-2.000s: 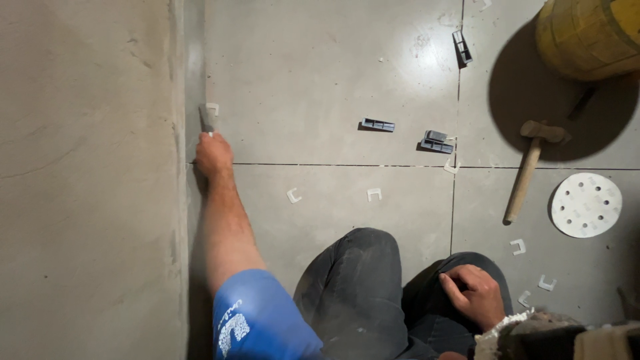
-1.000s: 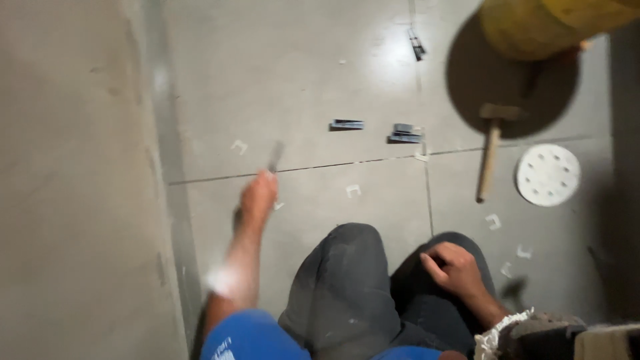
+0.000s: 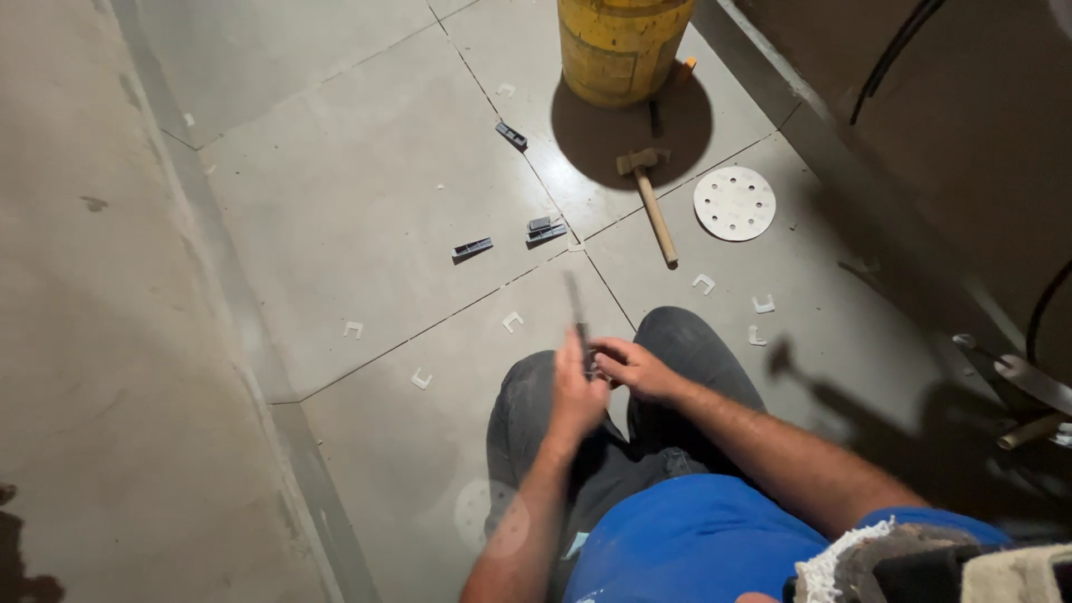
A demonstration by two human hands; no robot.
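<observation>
My left hand is closed on a narrow, blurred tool with a dark handle and a thin blade that points away from me; its exact kind cannot be told. Beside it, my right hand touches the tool's handle end with its fingers, above my knees. Whether it grips anything is unclear. On the grey tiles ahead lie grey plastic levelling wedges, with more wedges near the tile corner. White U-shaped plastic spacers are scattered around.
A wooden-handled hammer lies near a yellow bucket. Right of the hammer is a white perforated sanding disc. A wall runs along the left. Dark cables hang at the upper right, and a fabric-like bag is at the lower right.
My left hand has moved from beside the left wall, across the tiles, to in front of my knees with the tool. My right hand has left my knee and met it. The view has turned.
</observation>
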